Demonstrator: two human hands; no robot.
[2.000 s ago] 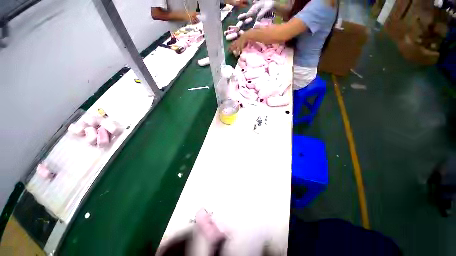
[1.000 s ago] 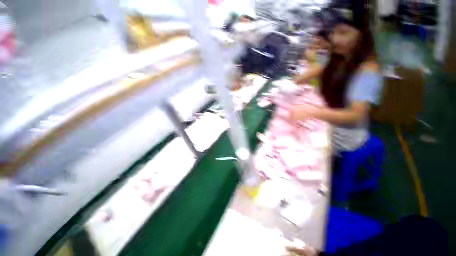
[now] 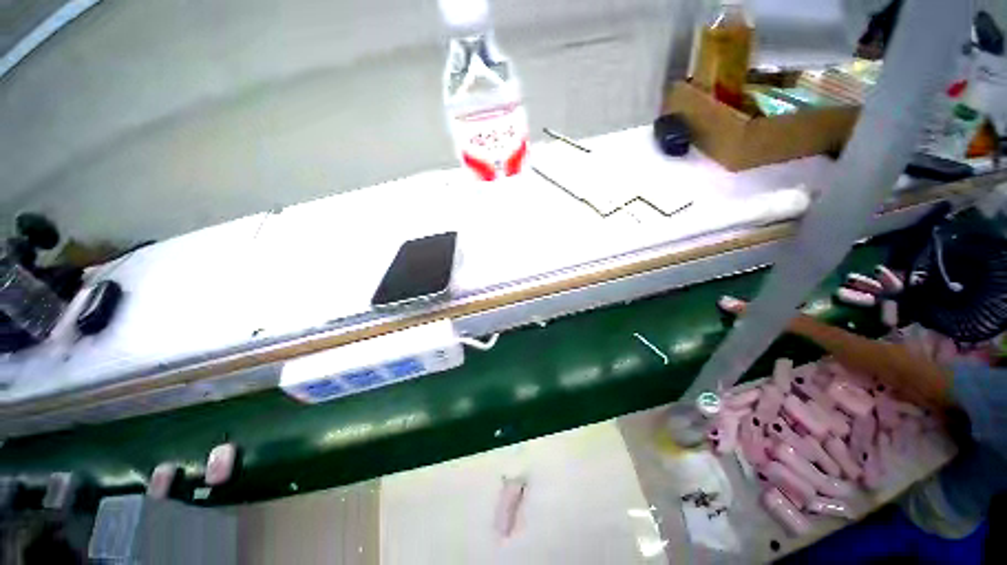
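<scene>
A single pink housing (image 3: 509,507) lies on the white work sheet (image 3: 425,519) at the bottom middle, slightly blurred. A small shiny pale bit (image 3: 649,533) shows near the sheet's right edge; I cannot tell what it is. A white paper (image 3: 707,510) with dark specks lies right of the sheet, below a small clear container (image 3: 687,425). A large heap of pink housings (image 3: 812,433) lies farther right. Neither my left hand nor my right hand is in the picture.
The green belt (image 3: 552,382) runs behind the sheet, with pink pieces (image 3: 222,464) at its left. A metal post (image 3: 823,210) stands right of centre. A neighbour's arm (image 3: 861,351) reaches over the heap. The shelf holds a phone (image 3: 417,268), bottle (image 3: 488,121) and carton (image 3: 762,130).
The view has swung left and up to the shelf, and the heap now shows lower right. The blurred hands at the bottom edge earlier are out of the picture. The pink housing lies without a hand.
</scene>
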